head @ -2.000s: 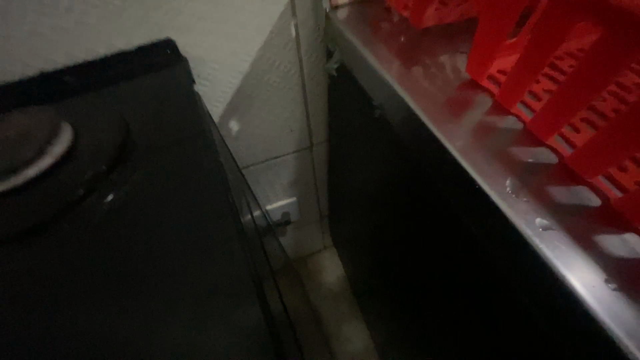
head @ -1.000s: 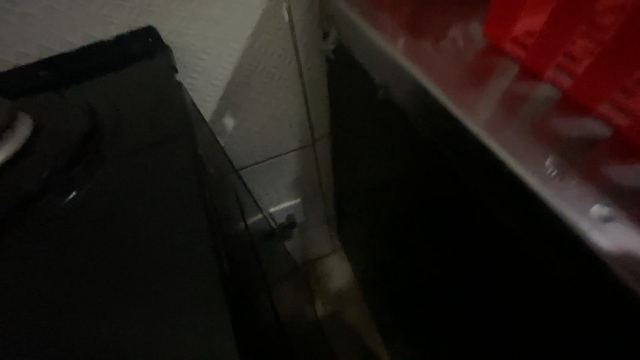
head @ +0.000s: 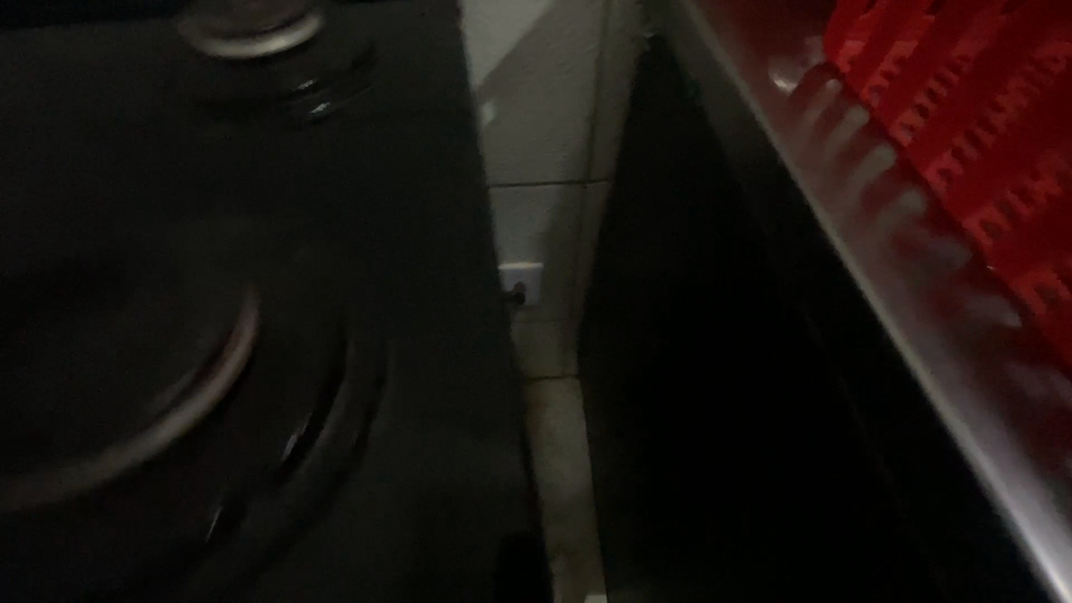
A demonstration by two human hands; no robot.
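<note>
Neither my left hand nor my right hand is in the picture. A black stove top (head: 419, 251) fills the left side of the dim, blurred head view. One round burner (head: 251, 38) is at its upper left, and part of a larger burner (head: 201, 402) shows at the lower left. On the right runs the metal edge of a counter (head: 871, 310), where a red slotted plastic basket (head: 971, 126) rests. Low on the wall between stove and counter is a white wall socket (head: 521, 283) with something dark at it, perhaps a plug.
A narrow gap separates the stove from the dark side below the counter (head: 712, 335). Behind it stands a light tiled wall (head: 544, 109), and a strip of pale floor (head: 565, 469) shows at the bottom of the gap.
The view has shifted, so more of the stove top shows, with a second burner at the lower left. No object has plainly moved.
</note>
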